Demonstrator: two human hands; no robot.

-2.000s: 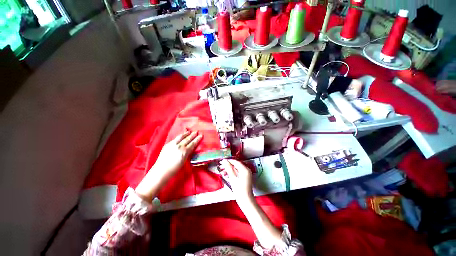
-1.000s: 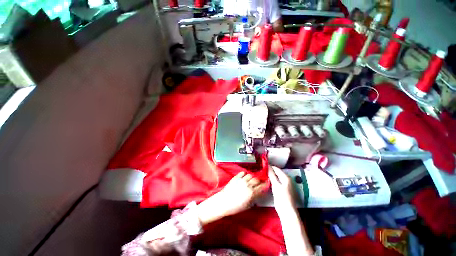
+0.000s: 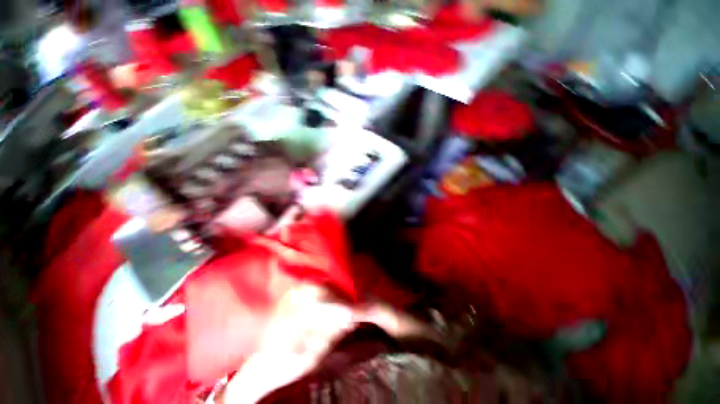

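The view is strongly blurred. A red cloth piece (image 3: 229, 296) lies at the front of the overlock machine (image 3: 225, 177) and rises in a fold towards my hands. The grey cloth plate (image 3: 162, 256) shows left of the needle area. My left hand (image 3: 304, 319) is a pale blur at the lower middle, against the red cloth; its fingers cannot be made out. My right hand (image 3: 395, 319) seems to be the smaller skin-toned blur just right of it, low in the view; its grip is hidden by blur.
A large heap of red cloth (image 3: 521, 252) lies at the right, with a yellow-orange packet (image 3: 466, 177) behind it. The white table end (image 3: 363, 170) carries a dark printed patch. A lime green cone (image 3: 201, 30) and more red cloth (image 3: 403, 47) show at the back.
The view has swung to the right and tilted, so the machine now stands further left and the red heap is nearer the middle. My hands and the cloth have moved away from the needle area.
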